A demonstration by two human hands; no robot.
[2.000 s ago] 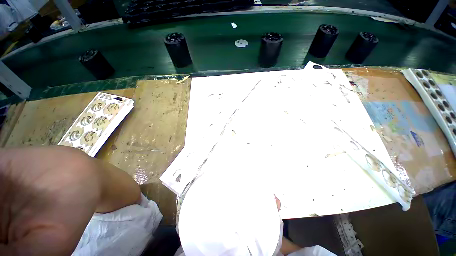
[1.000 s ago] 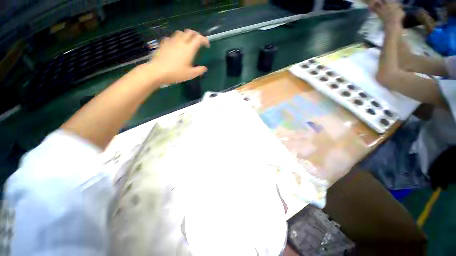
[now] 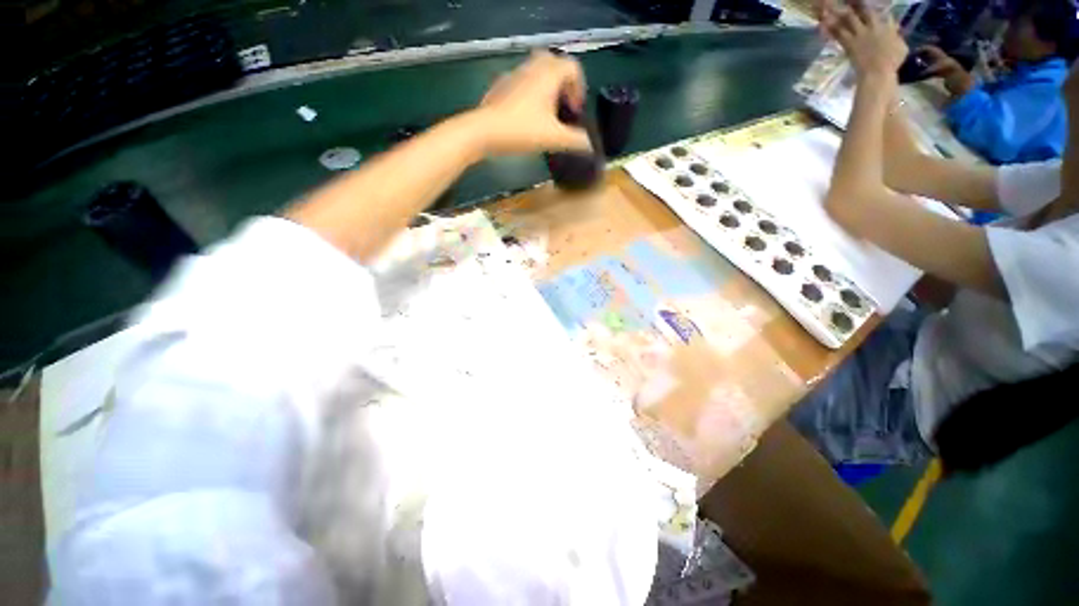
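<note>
My left hand point(image 3: 538, 104) reaches from the lower left to the conveyor belt and is slightly blurred. It is shut on a black cylindrical housing point(image 3: 576, 160), with its fingers over the upper part. The housing is tilted, its lower end at the belt's near edge; whether it touches anything is unclear. Another black housing point(image 3: 615, 118) stands just beyond it. The white work sheet point(image 3: 473, 355) lies below, overexposed and partly covered by my white sleeve. My right hand is not in view.
The green conveyor belt point(image 3: 260, 154) carries another housing point(image 3: 136, 225) at left and a pale disc point(image 3: 341, 158). A sticker sheet with dark spots point(image 3: 769, 243) lies on the brown board at right. Beside it are a neighbour's raised forearms point(image 3: 882, 154); another person in blue sits beyond.
The view has turned right. My left hand was open above the belt a second ago; it has moved right and closed on a housing.
</note>
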